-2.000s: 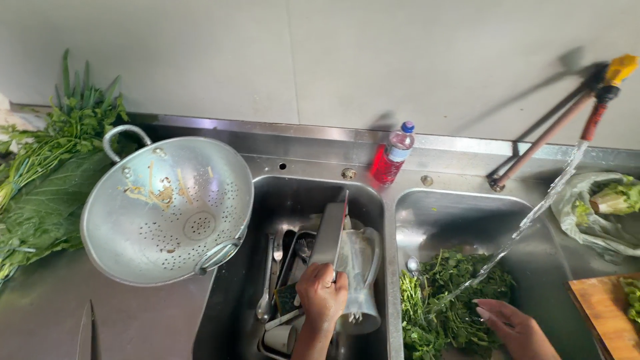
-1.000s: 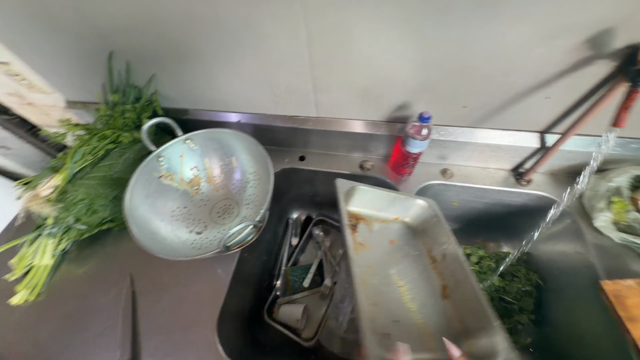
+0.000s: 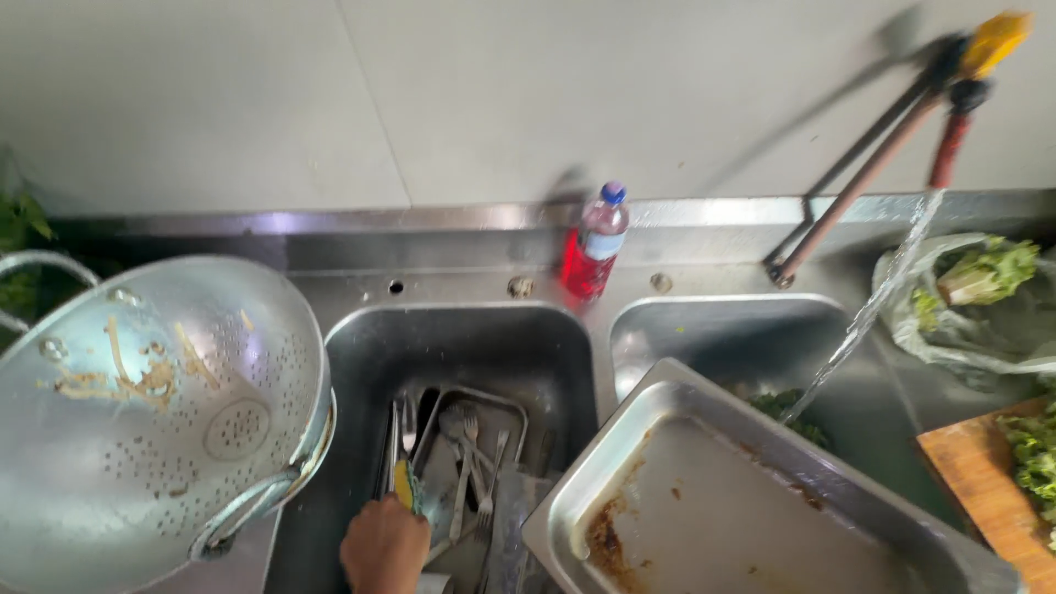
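My left hand [image 3: 385, 544] reaches into the left sink basin, its fingers closed on a yellow and green scouring sponge [image 3: 404, 485]. Beside it, forks and spoons [image 3: 469, 470] lie in a small metal tray [image 3: 521, 417]. A deep stainless steel pan [image 3: 742, 511], stained brown inside, is tilted over the divider and the right basin. My right hand is out of view. Water [image 3: 879, 301] runs from the tap spout [image 3: 951, 153] into the right basin, where leafy greens [image 3: 780, 404] show behind the pan. A clear plastic vessel [image 3: 516, 511] is partly hidden by the pan.
A large aluminium colander [image 3: 239, 330] with food scraps stands at left. A bottle of red liquid [image 3: 596, 247] is on the back ledge. On the right are a plastic bag [image 3: 907, 330] holding lettuce [image 3: 990, 276] and a wooden board [image 3: 978, 478] with greens.
The steel pan, upright in the left basin two seconds ago, is now over the divider and right basin. My left hand has taken hold of the sponge. The view has shifted closer.
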